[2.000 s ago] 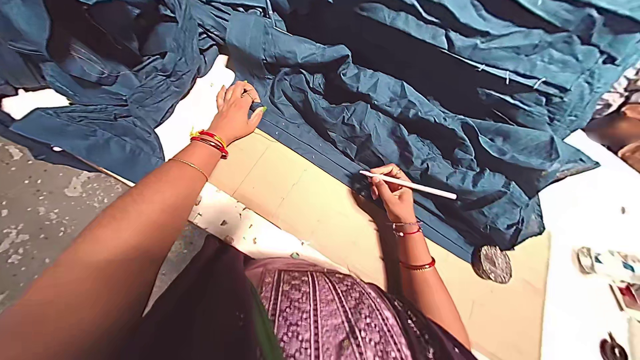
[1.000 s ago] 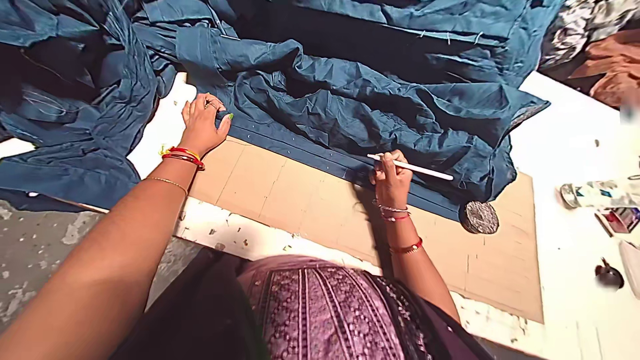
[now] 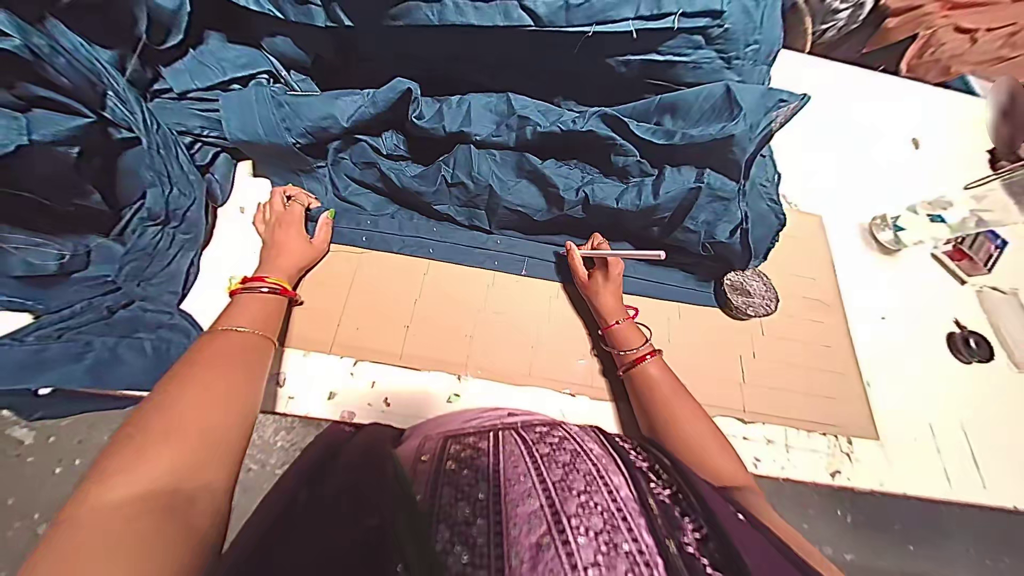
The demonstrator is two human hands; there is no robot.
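Blue fabric [image 3: 512,184] lies gathered in folds, with a long flat band along its near edge bearing small pale marks. My left hand [image 3: 290,232] rests at the band's left end, fingers curled over the cloth; whether it grips the edge is hard to tell. Between the thumb and fingers of my right hand [image 3: 596,272] is a slim white pen-like marker [image 3: 628,254], its tip at the band right of the middle. Beneath the band lies a tan cardboard sheet [image 3: 496,328] ruled with lines. A round, dark grey, rough-topped weight [image 3: 749,294] sits at the band's right end.
More blue cloth [image 3: 96,200] is heaped at the left. On the white table [image 3: 896,320] at the right are a clear bottle-like container [image 3: 920,226], a small box [image 3: 972,254] and a small black object [image 3: 970,344]. Brown cloth [image 3: 960,40] lies at the far right corner.
The view has shifted, showing more of the table at the right. My right hand still holds the marker, which has turned to lie nearly level in view. My left hand stays at the band's left end.
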